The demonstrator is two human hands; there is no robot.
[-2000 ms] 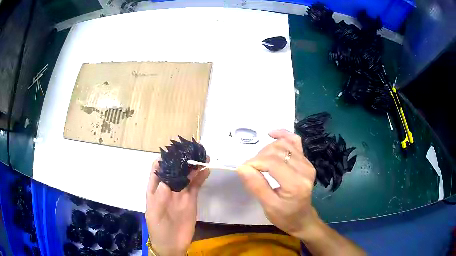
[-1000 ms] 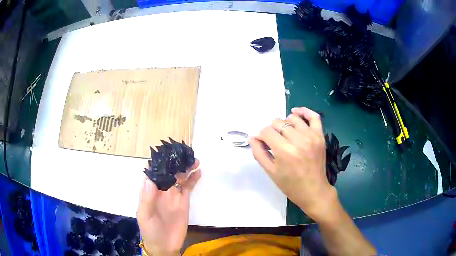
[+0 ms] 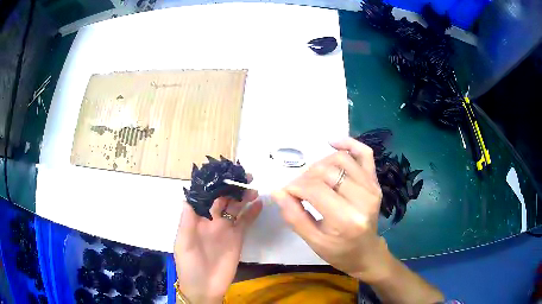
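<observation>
My left hand (image 3: 211, 246) holds a black spiky flower head (image 3: 209, 185) over the lower edge of the tan cardboard sheet (image 3: 163, 124). My right hand (image 3: 339, 208) pinches a thin pale stick (image 3: 240, 185); its tip reaches the right side of the flower head. A whitish glue patch (image 3: 289, 157) lies on the white board (image 3: 291, 101), just beyond my right hand. Loose black pointed petals (image 3: 395, 181) lie on the green bench right of my right hand, which partly hides them.
A black petal piece (image 3: 323, 45) lies at the board's far right. A dark heap (image 3: 425, 65) and a yellow-black utility knife (image 3: 477, 133) lie beyond the petals. A white scrap (image 3: 516, 190) is at the right edge. Blue crate (image 3: 53, 255) with black balls at lower left.
A second ago my right hand was farther right, by the loose petals; now it is back near the flower head with the stick at it. The flower head has turned slightly in my left hand.
</observation>
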